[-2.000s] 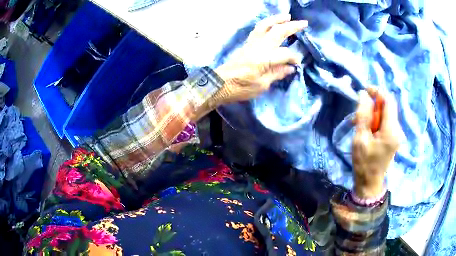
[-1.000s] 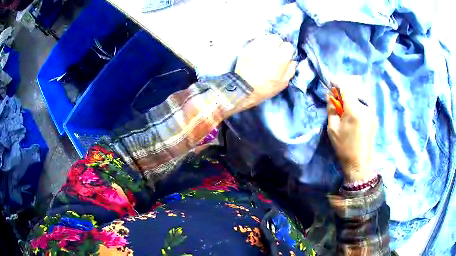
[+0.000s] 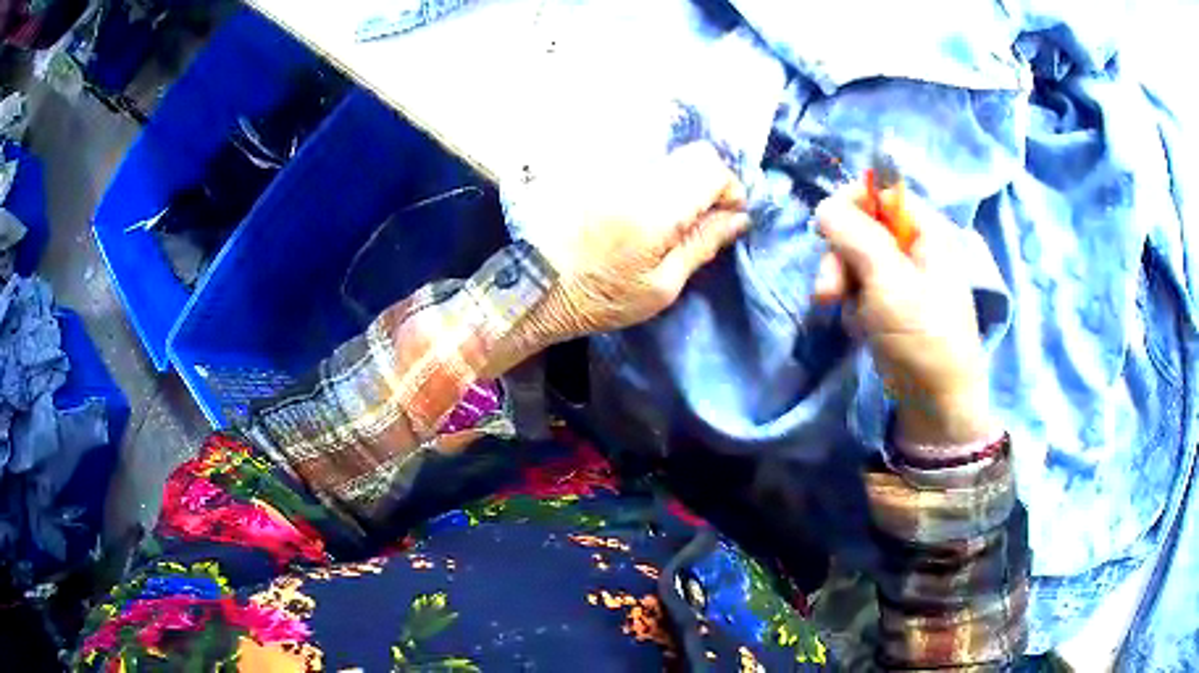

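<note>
A light-blue mottled denim garment [image 3: 1078,316] lies heaped over the right part of the table and down over my lap. My left hand [image 3: 644,256] pinches the garment between thumb and fingers near its left part. My right hand [image 3: 907,283] is a short way to the right, above the cloth, and holds small orange-handled thread snips [image 3: 893,210], with a dark tip pointing up. The snips' blades are blurred. The cloth between my hands shows dark folds. Whether a thread is held cannot be seen.
The white table [image 3: 447,79] has its edge running diagonally at the upper left. Blue plastic crates [image 3: 283,237] stand beside it, with dark material and pale strips in the farther one. A pale blue garment pile [image 3: 33,394] lies at the far left. Another bit of cloth shows at the top edge.
My left hand has moved left and down from a second ago, with its fingertips closed on the cloth. My right hand with the snips has shifted slightly up. The cloth folds between them have changed.
</note>
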